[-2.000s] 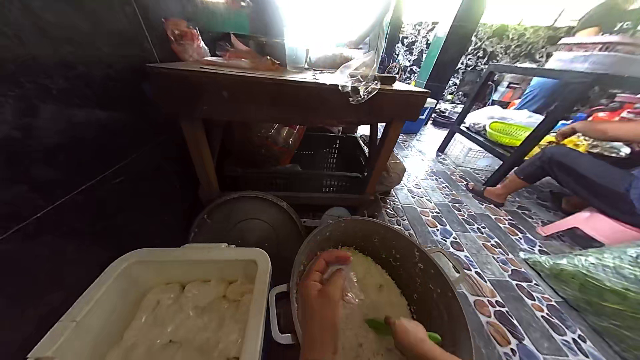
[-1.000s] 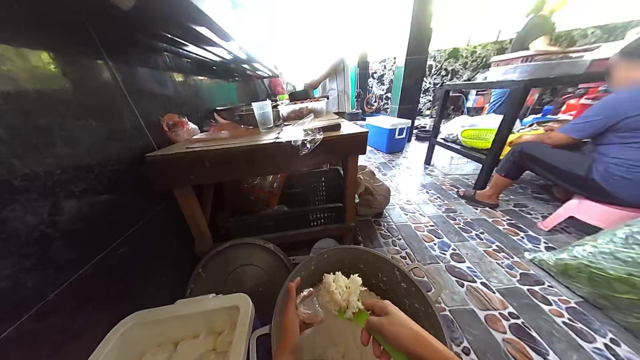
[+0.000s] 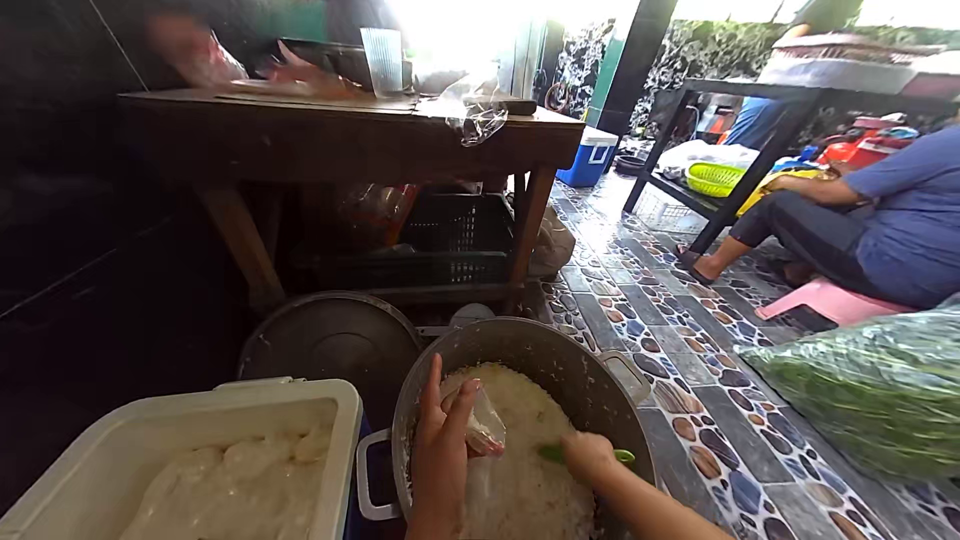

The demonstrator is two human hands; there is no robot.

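A large metal pot (image 3: 626, 420) holds white cooked rice (image 3: 525, 420). Over its left part is my left hand (image 3: 444, 427), with a small clear plastic bag (image 3: 486, 420) held at the palm, thumb and forefinger raised. My right hand (image 3: 589, 456) grips a green plastic scoop (image 3: 551, 453), whose head is down at the rice and partly hidden. To the left, a white-rimmed cooler box (image 3: 346, 420) contains several pale, rounded plastic-wrapped portions (image 3: 247, 465).
A round pot lid (image 3: 330, 341) leans behind the cooler. Beyond stands a wooden table (image 3: 337, 135) with a plastic cup (image 3: 383, 61) on top and black crates (image 3: 457, 225) below. At right are a bag of greens (image 3: 877, 390) and a person (image 3: 907, 217) on a pink stool (image 3: 840, 300).
The scoop, heaped with rice and raised beside the plastic bag one second ago, is now down at the rice in the pot. My right hand has lowered with it. The view has tilted down.
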